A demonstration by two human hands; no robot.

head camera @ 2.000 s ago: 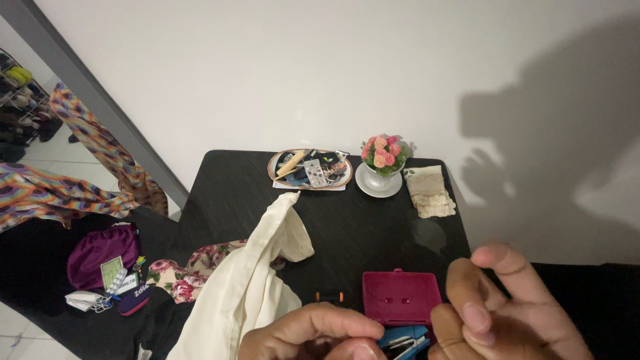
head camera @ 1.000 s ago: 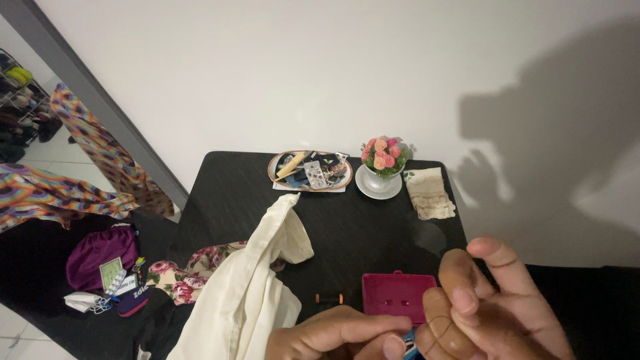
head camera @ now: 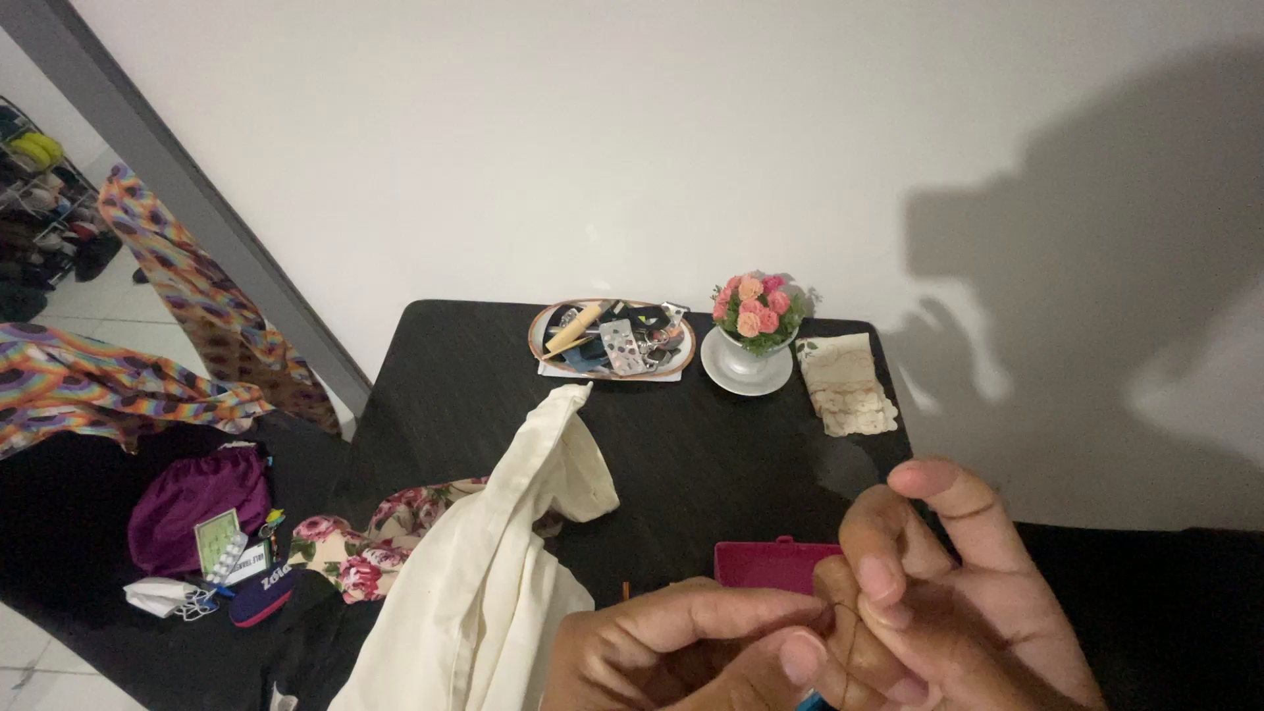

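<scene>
Close together at the lower right are my left hand point(head camera: 691, 642) and my right hand point(head camera: 948, 592). A thin dark thread point(head camera: 847, 642) runs over the fingers of my right hand, pinched between thumb and finger. The thumb and forefinger of my left hand meet at this thread; whether they hold a needle cannot be seen. Behind the hands lies an open magenta plastic box point(head camera: 760, 565), partly hidden. A bit of a blue object point(head camera: 812, 701) shows beneath them. Cream fabric point(head camera: 494, 583) lies left of my left hand.
On the black table point(head camera: 444, 395) stand an oval dish point(head camera: 534, 346) of small items and a potted artificial flower arrangement point(head camera: 755, 311) on a saucer. A folded cloth point(head camera: 849, 385) lies right of it. Floral fabric point(head camera: 365, 563), a purple pouch point(head camera: 202, 504) and a face mask point(head camera: 163, 597) are at left.
My left hand has moved right, up to the fingers of my right hand. The hands now cover more of the magenta box and nearly all of the blue object.
</scene>
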